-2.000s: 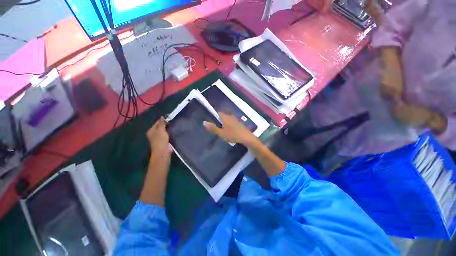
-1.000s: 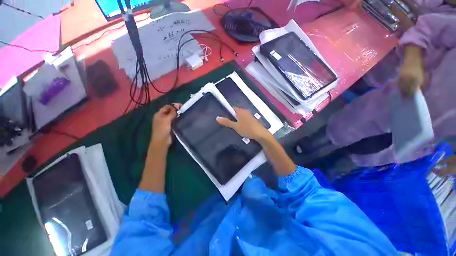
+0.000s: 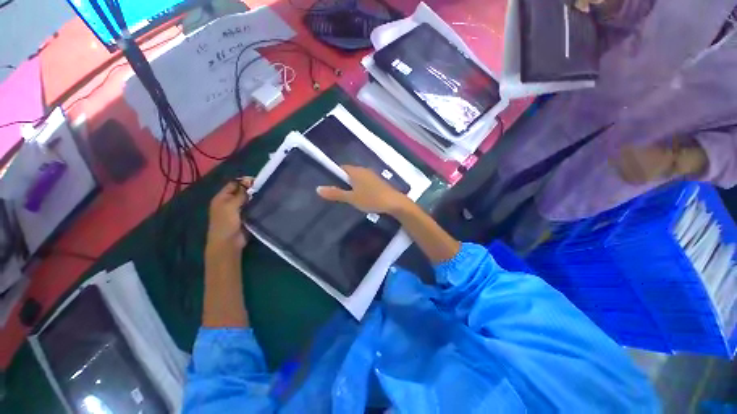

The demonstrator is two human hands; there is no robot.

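Observation:
A black tablet (image 3: 311,222) lies face up on a white foam sheet (image 3: 355,303) in front of me, tilted to the left. My left hand (image 3: 229,212) is at its upper left corner, fingers closed on the small end of a black cable (image 3: 240,184) against that corner. Whether the plug is in cannot be told. My right hand (image 3: 368,192) grips the tablet's right edge, thumb on the screen. A second tablet (image 3: 343,139) on a white sheet lies partly under the first, behind it on the green mat.
Tablet stacks stand at the back right (image 3: 440,77) and lower left (image 3: 101,348). Black cables (image 3: 153,81) hang near handwritten papers (image 3: 212,73) and a white adapter (image 3: 267,95). At right, a person holds a sleeved tablet (image 3: 558,44) above blue crates (image 3: 638,263).
My left fingers have gone from the tablet's edge to the cable at its corner. The person at right now holds a tablet up near the right stack. The camera view has shifted.

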